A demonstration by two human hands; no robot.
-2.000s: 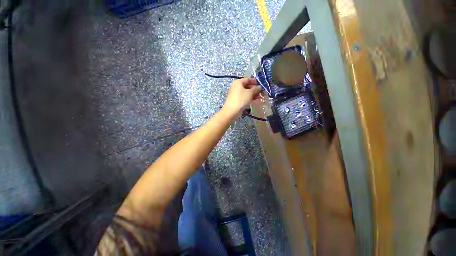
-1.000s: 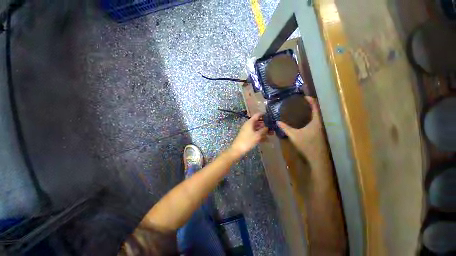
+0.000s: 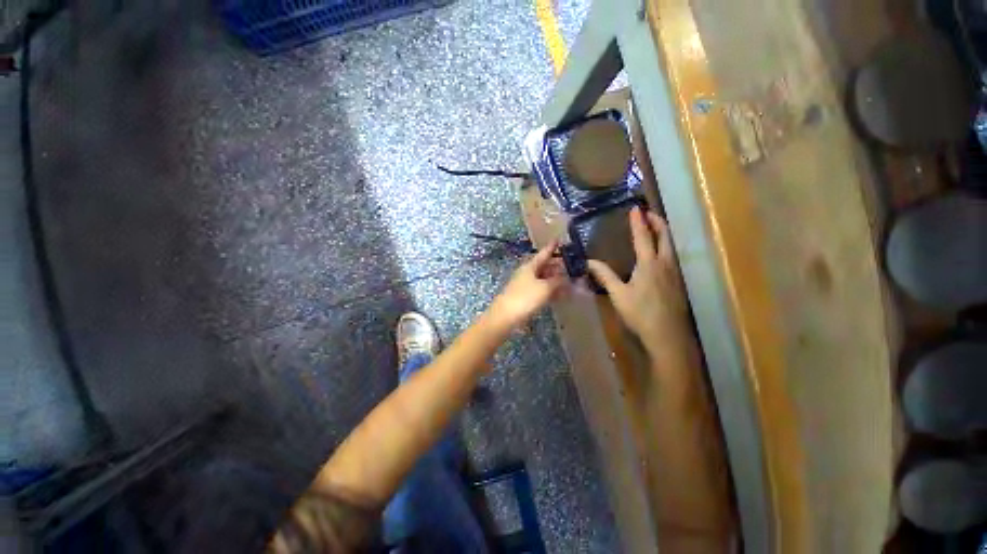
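Observation:
Two square black-framed LED work lights lie side by side on a cardboard-covered rack shelf. The far lamp (image 3: 554,182) has a grey-brown round pad (image 3: 599,153) on its face. The near lamp (image 3: 574,251) also has a round pad (image 3: 610,240), partly hidden by my fingers. My left hand (image 3: 529,287) pinches the near lamp's cable-side edge. My right hand (image 3: 646,284) holds the near lamp's other side, thumb and fingers spread around the pad. Thin black cables (image 3: 473,171) stick out past the shelf's edge.
A grey-green rack post (image 3: 693,216) and a higher wooden shelf (image 3: 801,325) stand close to the right of my right arm. More round pads (image 3: 944,251) line the far right. A blue crate (image 3: 314,24) is on the floor at the top. My shoe (image 3: 416,337) shows below.
My right hand has come in, and the near lamp's dotted face is now covered by a pad. My left hand has moved from the far lamp to the near one. The view has shifted slightly.

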